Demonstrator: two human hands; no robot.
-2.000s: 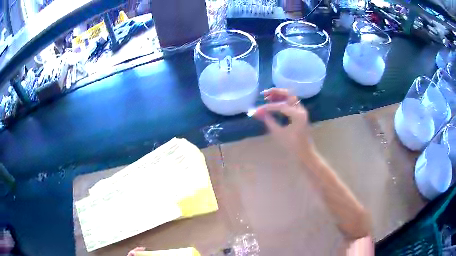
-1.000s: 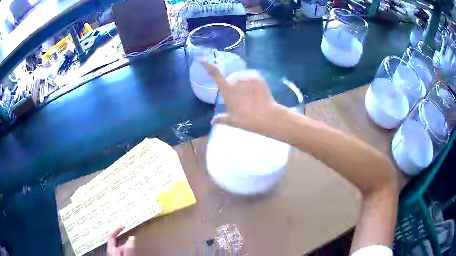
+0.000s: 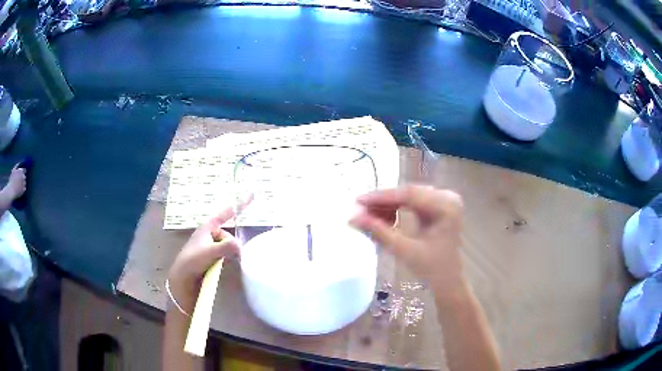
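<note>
A container (image 3: 308, 279), with a clear upper wall and milky white base, stands on the cardboard mat (image 3: 537, 268) at the centre. My left hand (image 3: 203, 253) is at its left side and grips a narrow folded yellowish label sheet (image 3: 204, 308) that hangs down. Whether its fingers touch the wall is unclear. My right hand (image 3: 421, 224) is at the container's upper right, thumb and index finger close together; whether they hold a sticker cannot be told. The stack of label sheets (image 3: 196, 190) lies behind the container and partly shows through it.
The dark green belt (image 3: 239, 65) runs behind the mat. One container (image 3: 520, 101) stands on it at the right. More containers (image 3: 643, 243) are at the right edge. Another person's hand (image 3: 14, 182) is at the left edge. A brown carton with a cut hole (image 3: 80, 319) is low at left.
The view has shifted left. The container now stands upright at the mat's front. My left hand has come up beside it, with the folded sheet visible. My right hand has moved to its right side.
</note>
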